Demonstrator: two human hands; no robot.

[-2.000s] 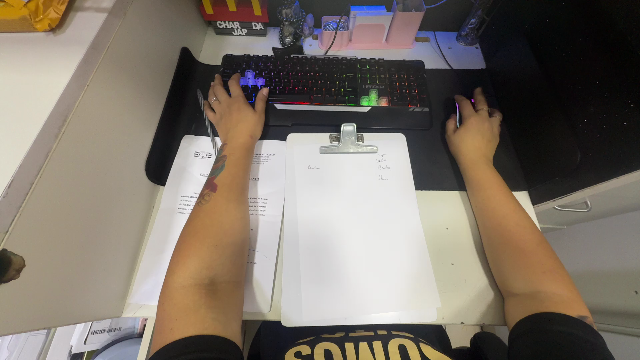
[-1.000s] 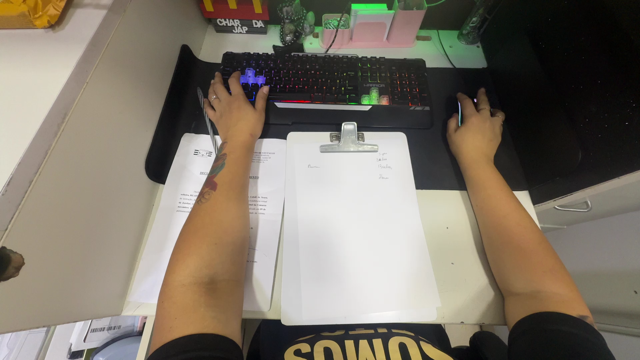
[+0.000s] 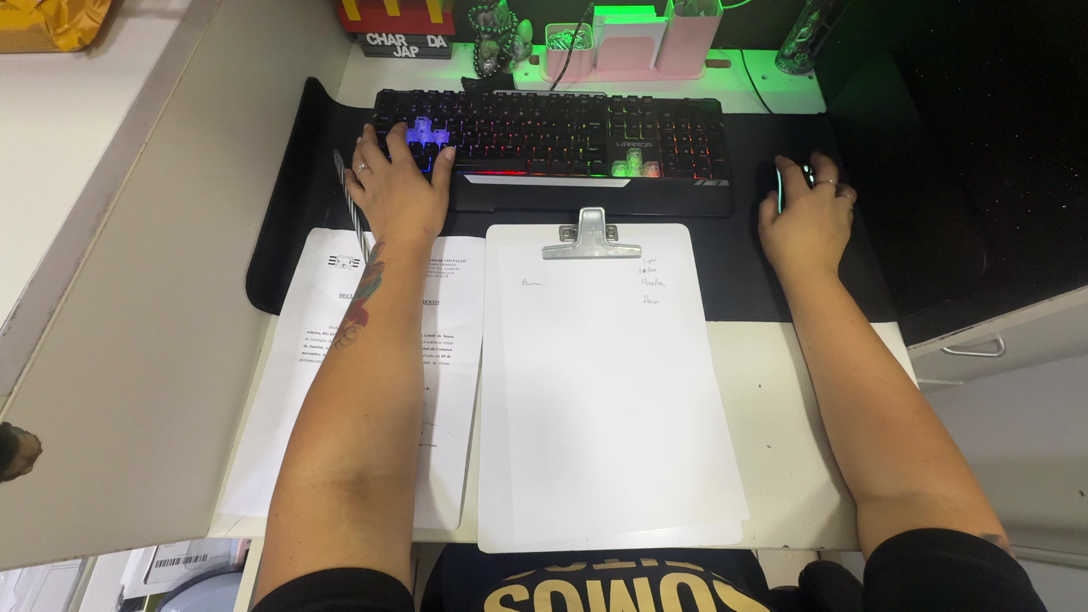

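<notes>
My left hand (image 3: 397,183) rests with spread fingers on the left keys of a black backlit keyboard (image 3: 552,140), gripping nothing. Beside its wrist, a thin striped pen-like stick (image 3: 350,204) lies partly hidden. Under my left forearm is a printed paper sheet (image 3: 280,408). My right hand (image 3: 807,208) is closed over a lit computer mouse (image 3: 780,189) on a black desk mat (image 3: 731,255). Between my forearms lies a clipboard (image 3: 486,425); its metal clip (image 3: 592,238) holds white paper (image 3: 612,408) with a little handwriting near the top.
Behind the keyboard stand a pink desk organizer (image 3: 629,55), a beaded ornament (image 3: 493,42), a red and black letter sign (image 3: 395,30) and a dark patterned cylinder (image 3: 803,38). A pale panel (image 3: 153,255) borders the left side; a drawer handle (image 3: 976,348) is at right.
The light around the desk organizer has gone from whitish to green. Both hands remain at the keyboard and the mouse.
</notes>
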